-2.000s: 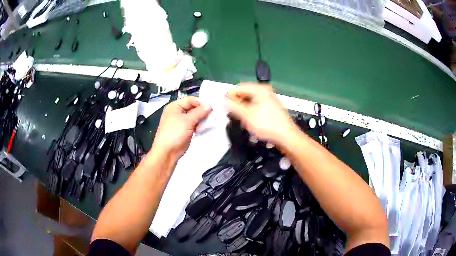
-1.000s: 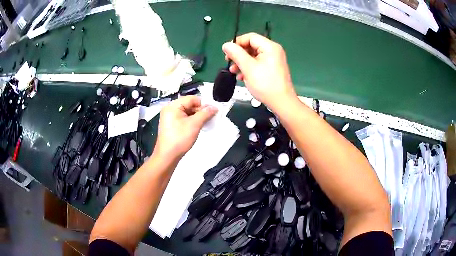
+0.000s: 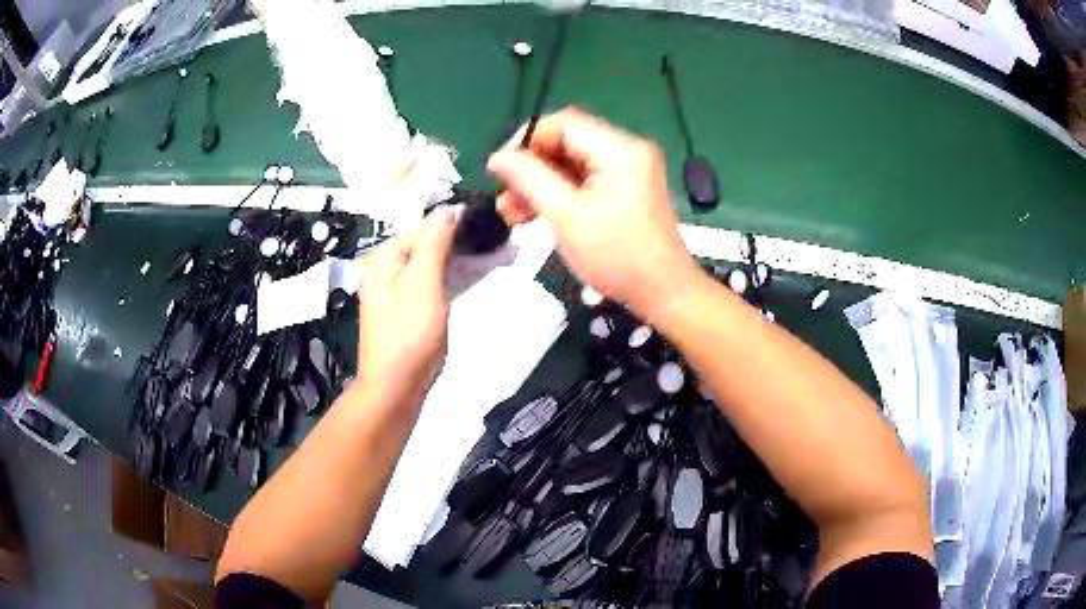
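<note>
My right hand (image 3: 595,196) holds a black unit (image 3: 480,226) by its thin stem, which runs up from the fingers. The oval body hangs lower left, blurred, beside my left fingertips. My left hand (image 3: 411,297) pinches the open end of a translucent bag (image 3: 482,268); whether the body is inside the bag's mouth I cannot tell. The stack of empty white bags (image 3: 470,410) lies fanned below and between my hands. A heap of black units (image 3: 619,506) with white round ends lies at centre-right. A second heap (image 3: 220,381) lies at the left.
White bunched material (image 3: 345,107) hangs left of my hands over the belt rail. The green conveyor belt (image 3: 822,131) carries spaced units, one (image 3: 701,181) right of my hand. Bagged units (image 3: 1012,464) lie at far right. A white paper slip (image 3: 294,300) lies on the left heap.
Since one second ago, the unit and my right hand have moved down and left to my left fingertips. My left hand has shifted slightly left. Units on the belt have moved right.
</note>
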